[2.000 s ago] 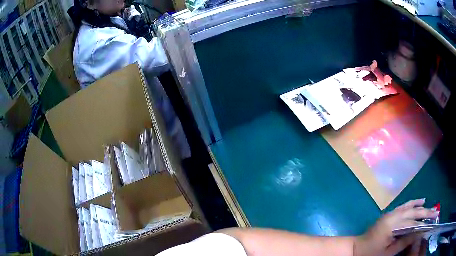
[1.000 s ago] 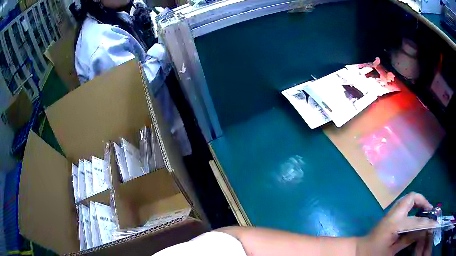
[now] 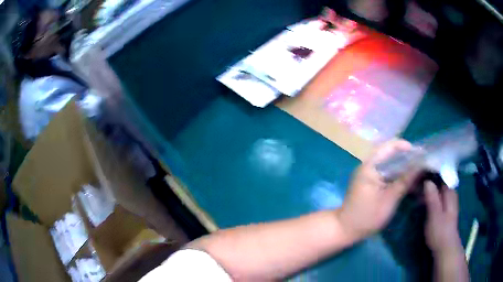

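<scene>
The view is blurred. My left hand (image 3: 375, 190) holds a flat, greyish-white card package (image 3: 435, 151) at the right, its fingers along the package's left end. My right hand (image 3: 443, 212) is just below the package, fingers pointing up towards it. A small dark piece and a bright white flap show between my fingertips and the package. Blur hides whether my right hand grips either one.
White cards (image 3: 298, 55) overlap on a brown cardboard sheet (image 3: 344, 140) with shiny clear plastic, on the green mat (image 3: 220, 165). An open carton (image 3: 49, 160) with upright white packs stands at left. A person (image 3: 55, 93) is behind it. A thin pale stick (image 3: 472, 239) lies at right.
The view has swung right, so the carton and cards sit further left. Both hands now show, and the package is raised and tilted, with more of its face visible.
</scene>
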